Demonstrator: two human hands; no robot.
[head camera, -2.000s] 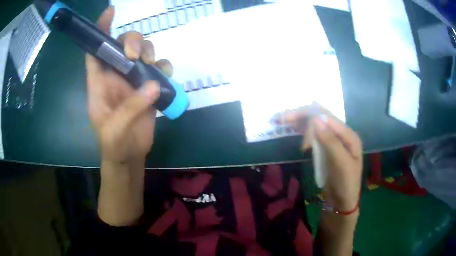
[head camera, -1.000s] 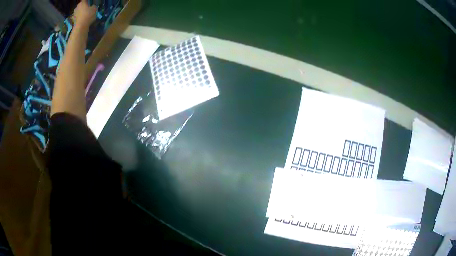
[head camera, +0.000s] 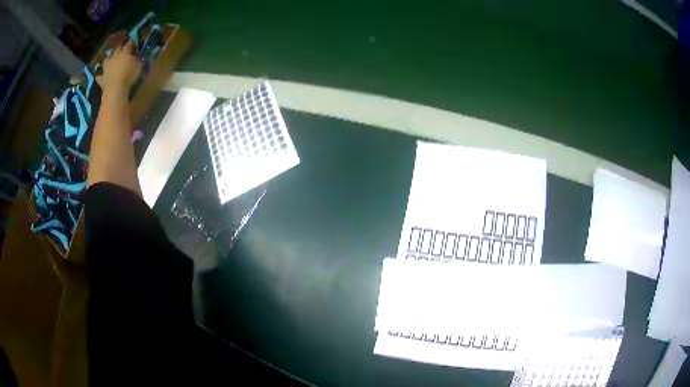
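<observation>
My left hand (head camera: 119, 69) reaches over the far end of a cardboard-edged box (head camera: 168, 54) at the upper left. The box is full of black-and-blue handheld devices (head camera: 76, 117). My fingers are among the devices, small and blurred, so I cannot tell if they grip one. My right hand is not in view. A large sheet with black-outlined rectangle labels (head camera: 477, 189) lies on the bench at the right. A mostly white sheet (head camera: 454, 295) overlaps it. A sheet of small round symbols (head camera: 567, 366) shows at the lower edge.
A dark green bench (head camera: 340, 189) has a pale strip (head camera: 363, 113) along its far side. A grid sheet of dark dots (head camera: 253, 143) lies partly on a clear plastic bag (head camera: 204, 212). A blank white sheet (head camera: 172, 140) is beside the box. More white sheets (head camera: 628, 219) lie at the far right.
The view has swung left from the label sheets to the box. The device is no longer seen in my left hand, which is now at the box. My right hand has left the view.
</observation>
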